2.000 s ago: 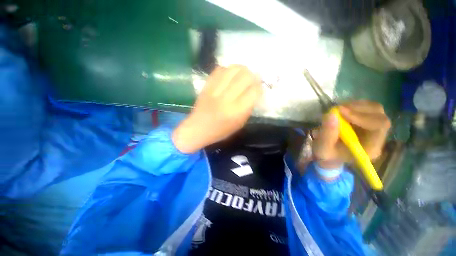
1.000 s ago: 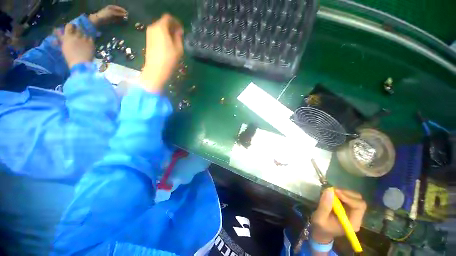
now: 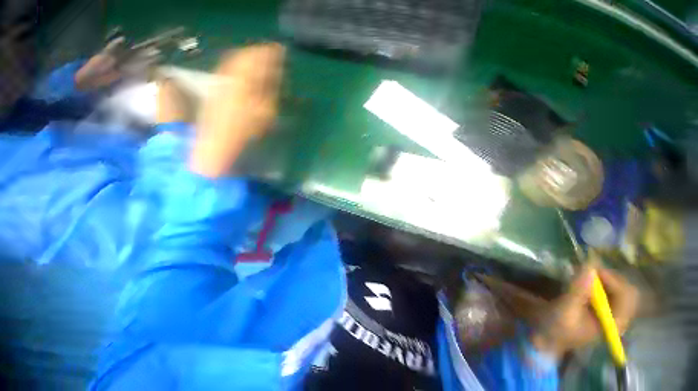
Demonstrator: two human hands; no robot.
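Observation:
My right hand (image 3: 585, 309) holds the yellow soldering iron (image 3: 605, 313) like a pen at the lower right, its thin metal shaft pointing up beside the pad's right side. My left hand (image 3: 239, 107) is raised over the bench at the upper left, away from the pad. It is strongly blurred, so I cannot tell whether it holds anything. The pale work pad (image 3: 444, 198) lies in front of me, overexposed, with a dark blurred bundle (image 3: 383, 159) at its upper left corner.
A white strip (image 3: 413, 113) lies angled above the pad. The fan (image 3: 509, 130) and round beige pot (image 3: 566, 176) stand to its right, near a yellow block (image 3: 664, 231). A dark parts tray (image 3: 379, 27) is at the back. Another person's hand (image 3: 98, 70) is at far left.
My left hand has gone from over the pad to the upper left and stays there, now lower. My right hand has moved right and away from the pad with the iron. The view has shifted.

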